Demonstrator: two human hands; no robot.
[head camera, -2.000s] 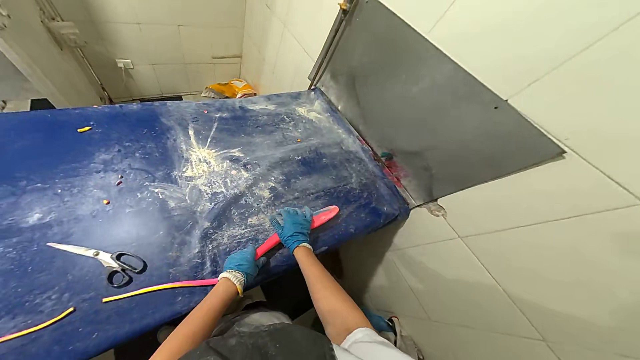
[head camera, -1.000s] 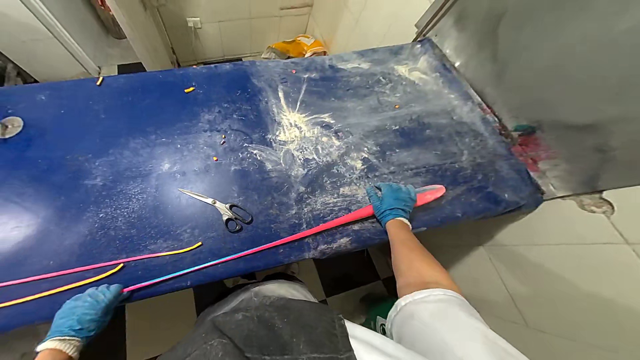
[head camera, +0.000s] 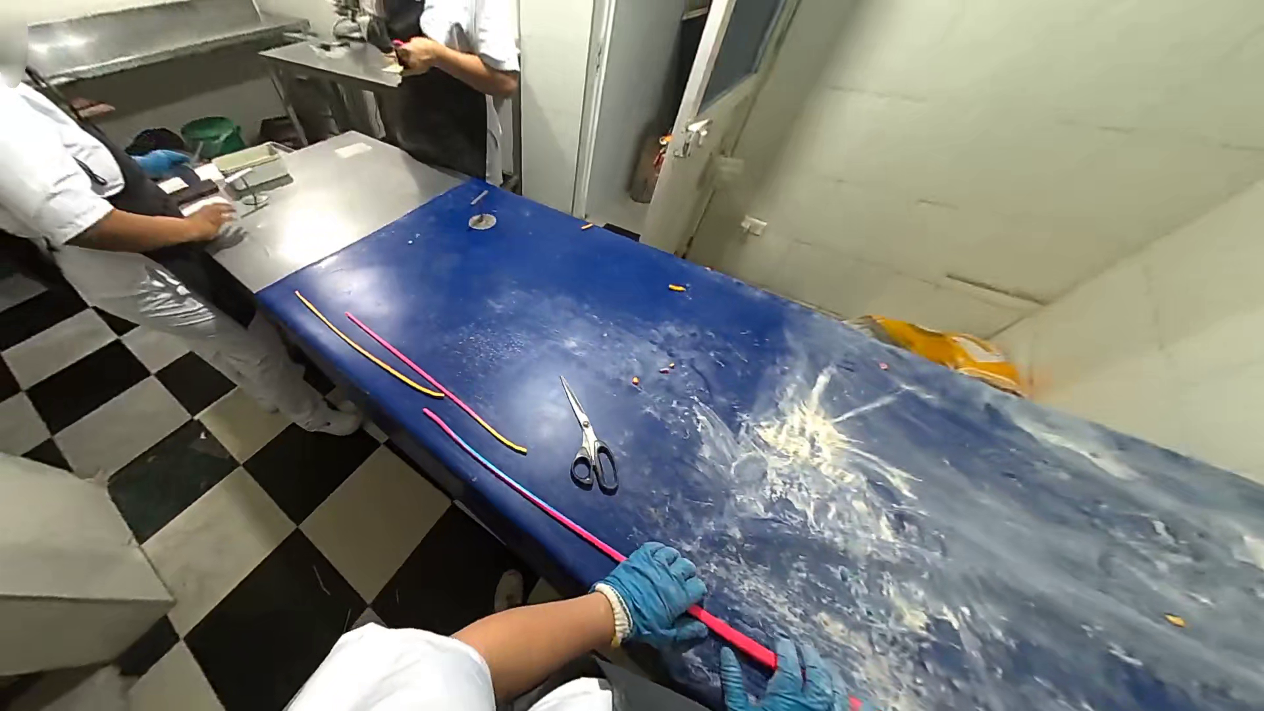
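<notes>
A long pink rope of pliable material with a blue stretch lies along the near edge of the blue tabletop, thin at its far left end and thicker toward me. My left hand, in a blue glove with a white knit cuff, rests over the rope. My right hand, also blue-gloved, lies on the thicker part at the bottom edge, partly cut off. Scissors with black handles lie on the table beyond the rope. Two thin strands, one yellow and one pink and yellow, lie at the left.
White powder and small scraps are scattered over the blue surface. A metal table adjoins its far left end, with a person beside it. Another person stands farther back. A yellow bag is behind the table.
My left hand has come from the rope's thin end to its thicker part, closer to my right hand. The view has swung left, bringing two people into sight.
</notes>
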